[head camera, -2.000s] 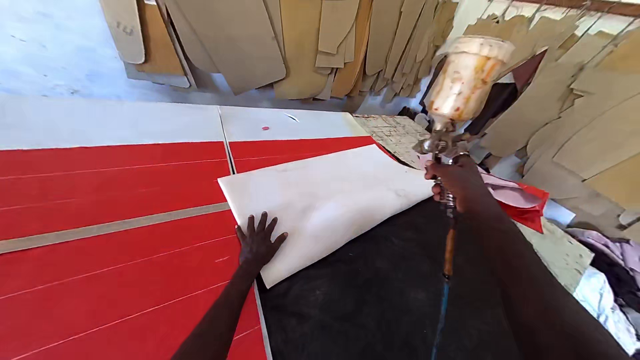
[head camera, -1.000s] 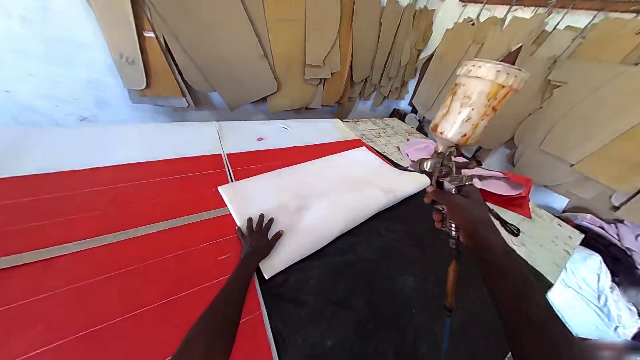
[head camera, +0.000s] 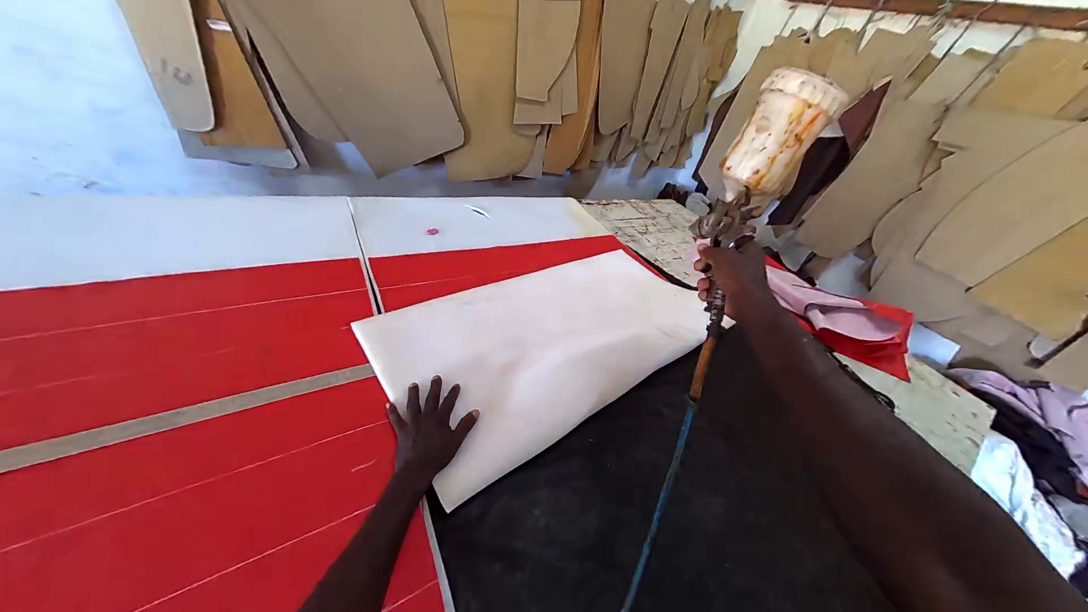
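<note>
My right hand (head camera: 736,276) is closed round the handle of a gravity-feed spray gun (head camera: 724,223), held above the right end of a white sheet. Its stained white cup (head camera: 778,140) points up, and a blue hose (head camera: 667,497) runs down from the handle. Fingers spread, my left hand (head camera: 431,433) lies flat on the left edge of the white sheet (head camera: 527,348). That sheet lies over part of a black sheet (head camera: 612,518) and a red sheet (head camera: 476,265). More red material (head camera: 187,510) with thin white lines spreads out to the left.
Cardboard templates (head camera: 357,76) hang along the back wall, with more templates (head camera: 994,178) at the right. Pink and red pieces (head camera: 837,314) lie on the spotted tabletop (head camera: 926,412) beyond my right arm. Crumpled cloth (head camera: 1024,501) is heaped at the right edge.
My right hand has moved the spray gun slightly back toward the sheet's right end, and the cup's tilt has changed. My left hand stays on the white sheet's left edge.
</note>
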